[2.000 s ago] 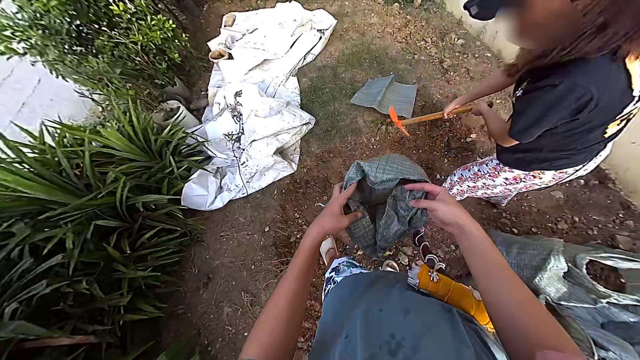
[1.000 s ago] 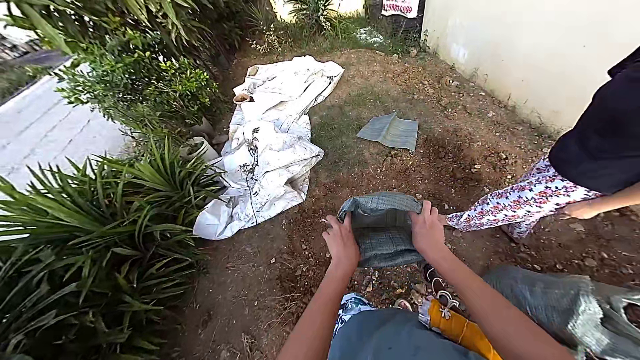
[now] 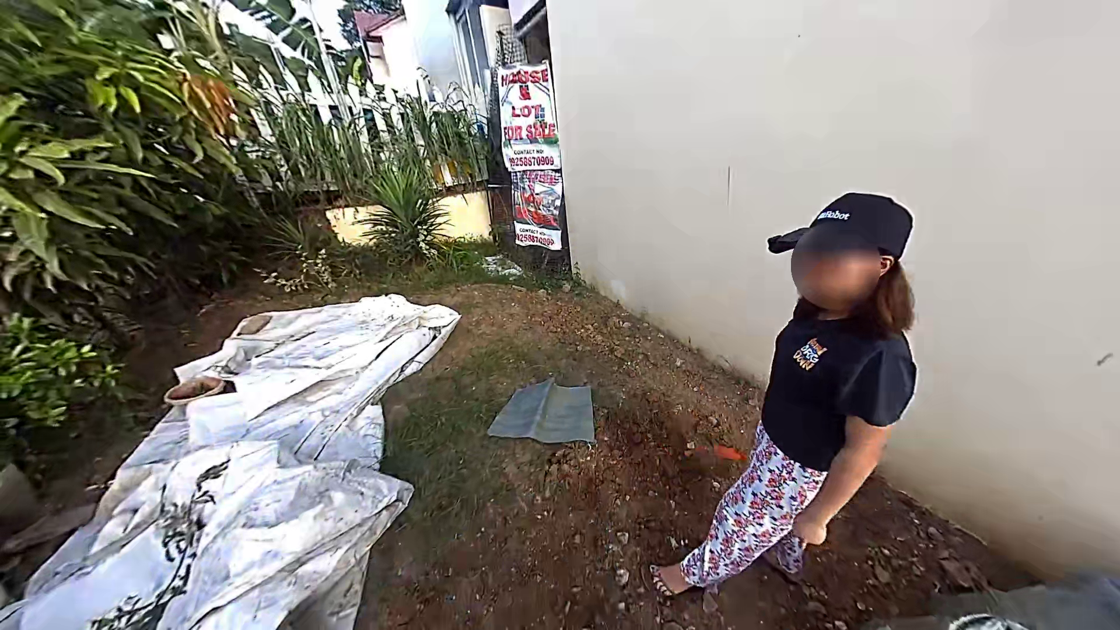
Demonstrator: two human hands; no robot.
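Neither my left hand nor my right hand shows in the head view, and the sack they held a second ago is out of sight too. A flat grey-green woven sack lies on the soil near the middle. To its left a large crumpled white tarp spreads over the ground. An orange tool head shows on the soil behind the legs of a person, who stands at the right in a cap, dark top and floral trousers. Part of another grey sack shows at the bottom right corner.
A pale wall runs along the right side. Leafy shrubs border the left. A brown clay pot lies at the tarp's left edge. Printed signs hang beside a white picket fence at the back. Loose stones dot the soil.
The view has swung up, and my hands with the open grey sack have dropped out of it. The person, bent over a long-handled tool two seconds ago, now stands upright.
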